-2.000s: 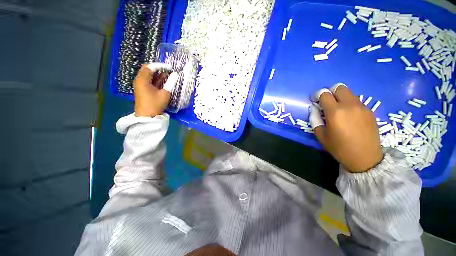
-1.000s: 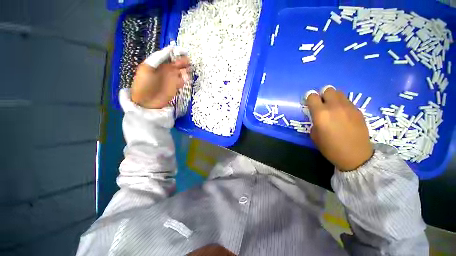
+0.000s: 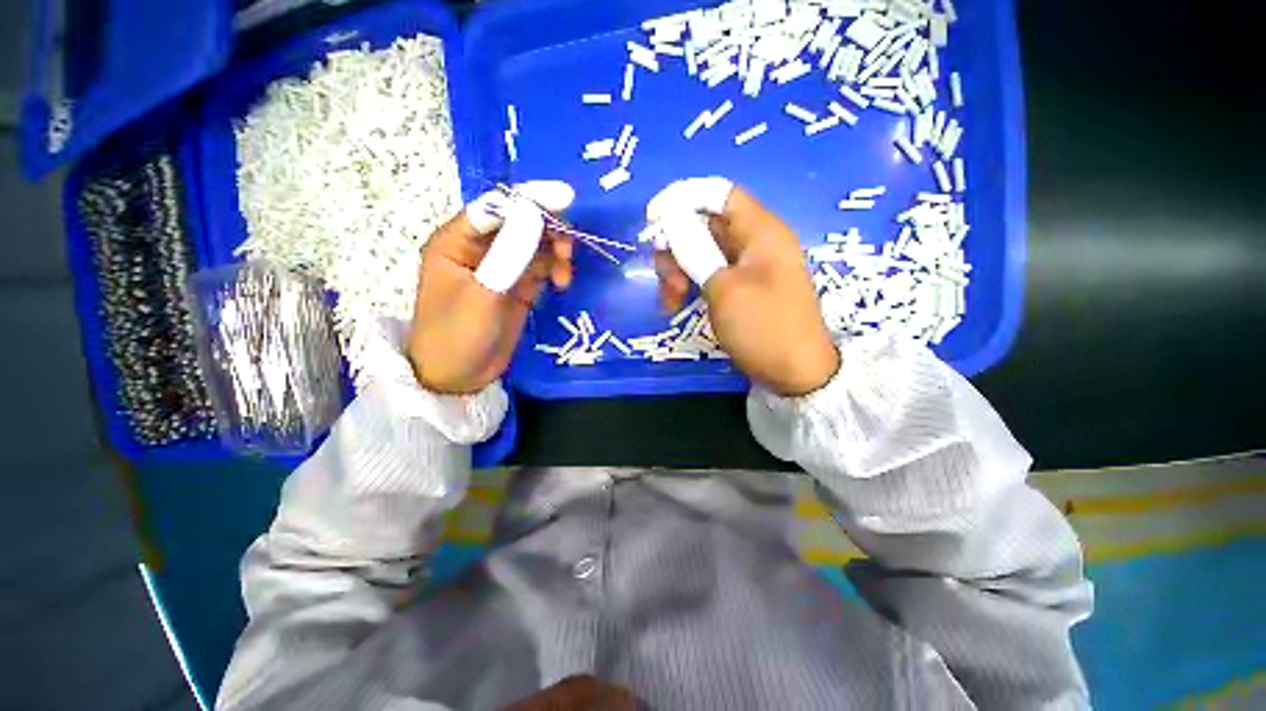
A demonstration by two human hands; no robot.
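Note:
My left hand [image 3: 479, 285], with white finger cots, pinches a few thin metal pins [image 3: 600, 242] that point right over the blue right tray [image 3: 555, 378]. My right hand [image 3: 736, 278], also in white finger cots, has thumb and fingertips together just right of the pin tips. Whether it holds a white sleeve is hidden by the cots. Loose white sleeves [image 3: 902, 278] lie along the tray's right side, top and near edge.
A clear box of silver pins [image 3: 271, 354] stands left of a heap of off-white pieces [image 3: 347, 153]. Dark metal parts [image 3: 139, 292] lie in the far-left tray. A blue tray [image 3: 146, 63] overlaps at upper left. The dark bench [image 3: 1152, 278] extends right.
My left hand has left the clear pin box and come over the right tray with pins. My right hand has lifted off the sleeves and moved beside it. The view has shifted right.

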